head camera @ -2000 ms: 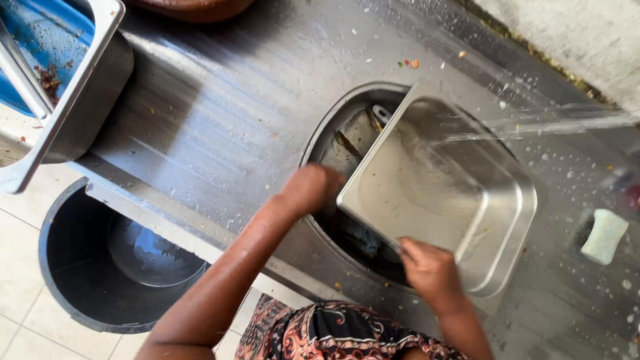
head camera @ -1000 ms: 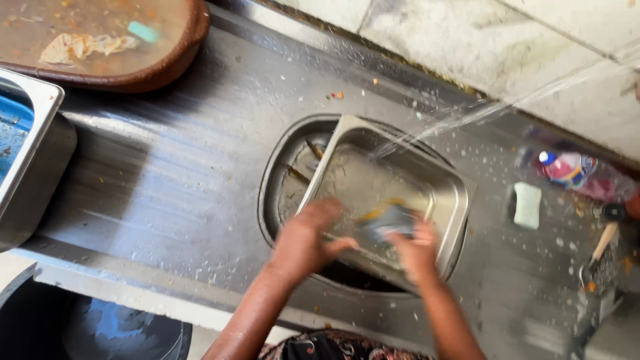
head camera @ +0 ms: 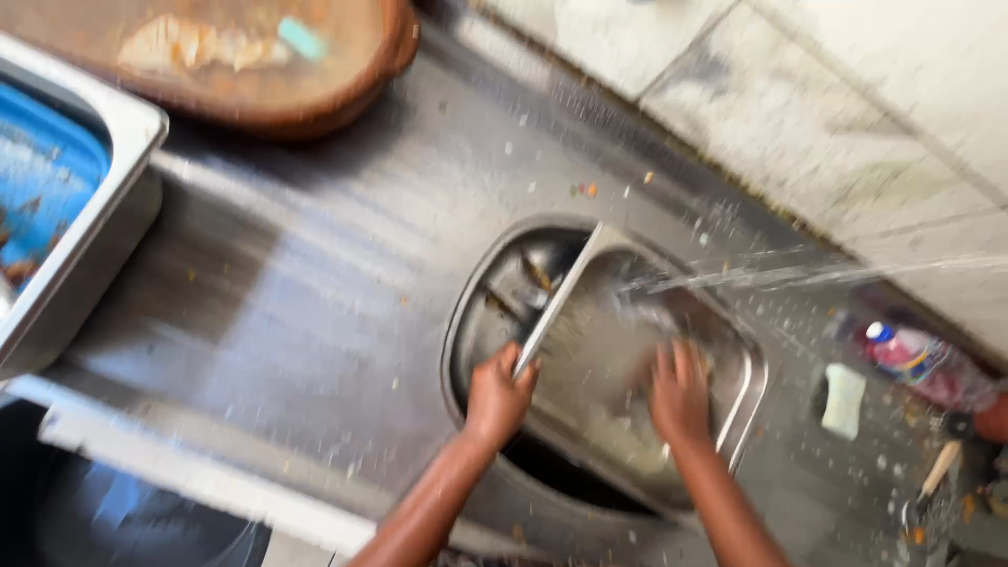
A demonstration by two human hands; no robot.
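A rectangular stainless steel pan (head camera: 606, 346) rests tilted over the oval sink (head camera: 465, 315), with cloudy water in it and a jet of water running in from the right. My left hand (head camera: 498, 394) grips the pan's left rim, thumb and fingers on either side. Inside the pan, toward its right side, is my right hand (head camera: 679, 390), blurred, fingers lowered to the wet surface; whether something lies under them cannot be seen. Dark, thin items (head camera: 535, 272) lie in the part of the sink left uncovered.
A brown basin (head camera: 315, 118) of murky water stands at the upper left, near a steel pan (head camera: 126, 189) with a blue container. A black bucket (head camera: 157, 504) is below the counter edge. A pale bar (head camera: 843, 402), a bottle (head camera: 913, 358) and a wooden-handled tool (head camera: 941, 466) lie right.
My left hand has moved from over the pan's inside to its left rim. The greyish thing seen at my right hand a second ago no longer shows. The view has shifted.
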